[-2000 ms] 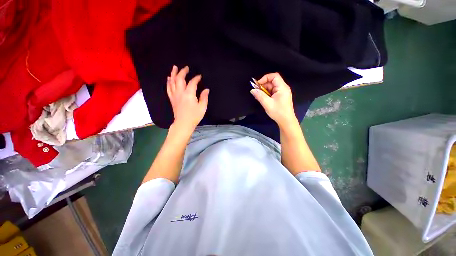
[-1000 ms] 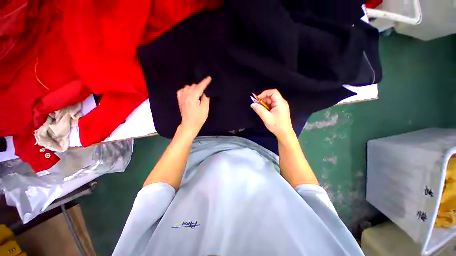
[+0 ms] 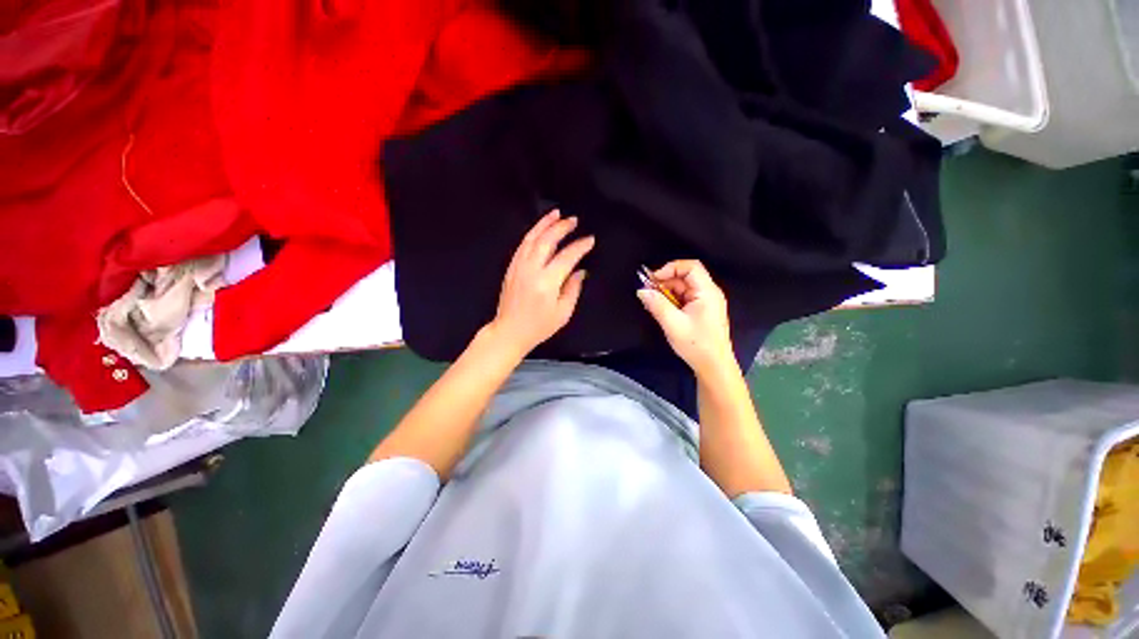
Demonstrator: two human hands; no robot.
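Note:
A black jacket or coat [image 3: 475,187] lies spread over the table's front part, its near edge at my lap. My left hand [image 3: 542,282] rests on the dark cloth, fingers spread and pointing up and right; no held thing shows in it. My right hand [image 3: 695,315] is to its right over the same cloth. It holds small thread snips [image 3: 662,288] with an orange handle between thumb and fingers, the short tips pointing up and left. Whether the tips touch the cloth cannot be told.
Red garments [image 3: 300,112] are heaped at the left, with a beige cloth bundle [image 3: 160,310] beside a buttoned cuff. Clear plastic sheeting [image 3: 162,418] hangs below. A white bin [image 3: 987,487] with yellow cloth stands at right, another white bin [image 3: 999,56] at upper right. The floor is green.
My left hand has moved right across the cloth, closer to my right hand, and its fingers are spread again. The right hand still holds the snips. The whole view has shifted slightly.

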